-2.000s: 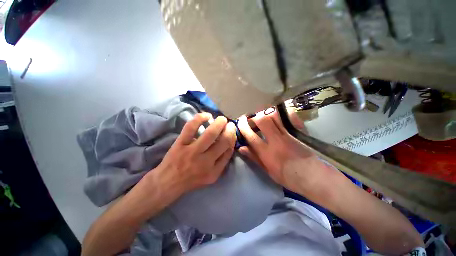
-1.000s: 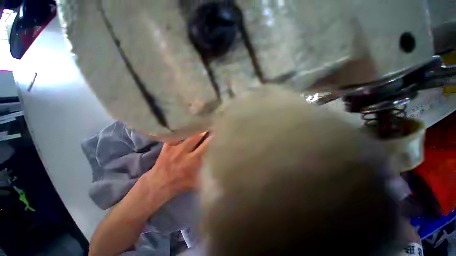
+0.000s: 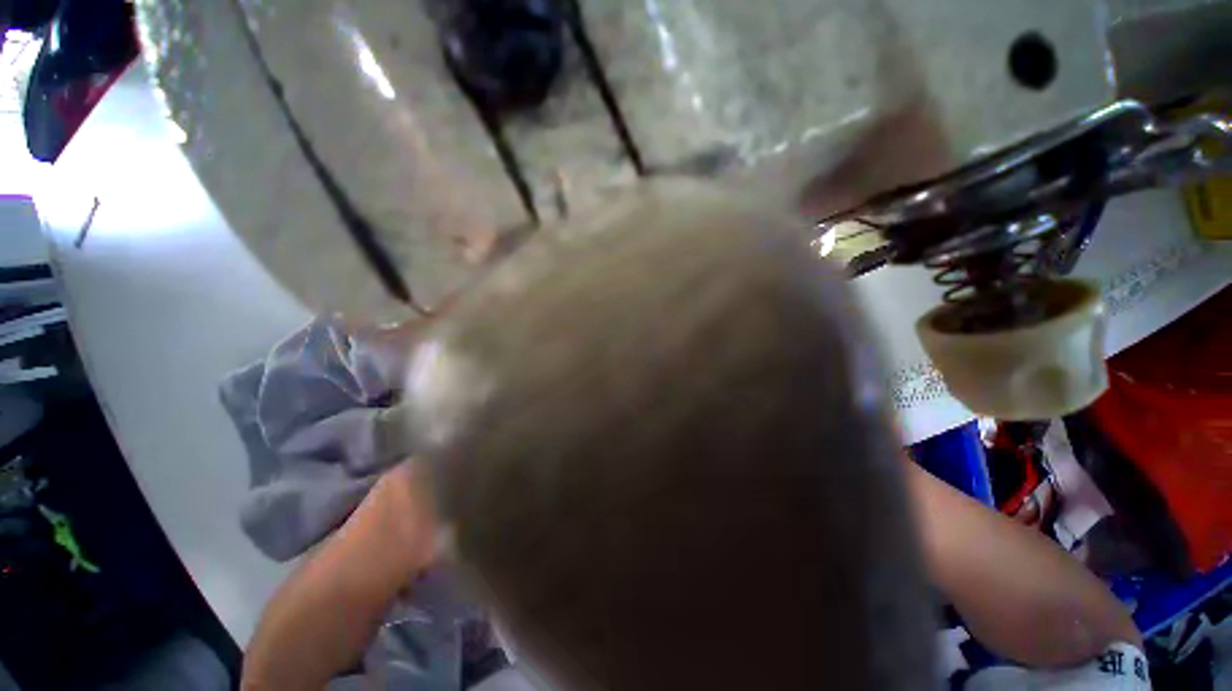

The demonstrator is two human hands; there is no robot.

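Observation:
The cream sewing machine head (image 3: 365,162) fills the upper middle, very close. A large blurred beige-brown part (image 3: 676,432) covers the centre and hides both of my hands. The grey garment (image 3: 304,452) lies crumpled on the table to its left, with more grey cloth below my left forearm. Only my left forearm shows at lower left and my right forearm at lower right. The navy band and the needle area are hidden.
The white table (image 3: 149,365) curves along the left. A tension knob with a spring (image 3: 1020,351) hangs at right. Beyond it are a red plastic bag (image 3: 1182,432), a blue bin edge (image 3: 1175,607) and the printed ruler. A dark red object (image 3: 81,74) stands at upper left.
The machine head came much closer in view and covered the work. Both hands were visible on the garment two seconds ago; the left still showed one second ago. Now both are hidden.

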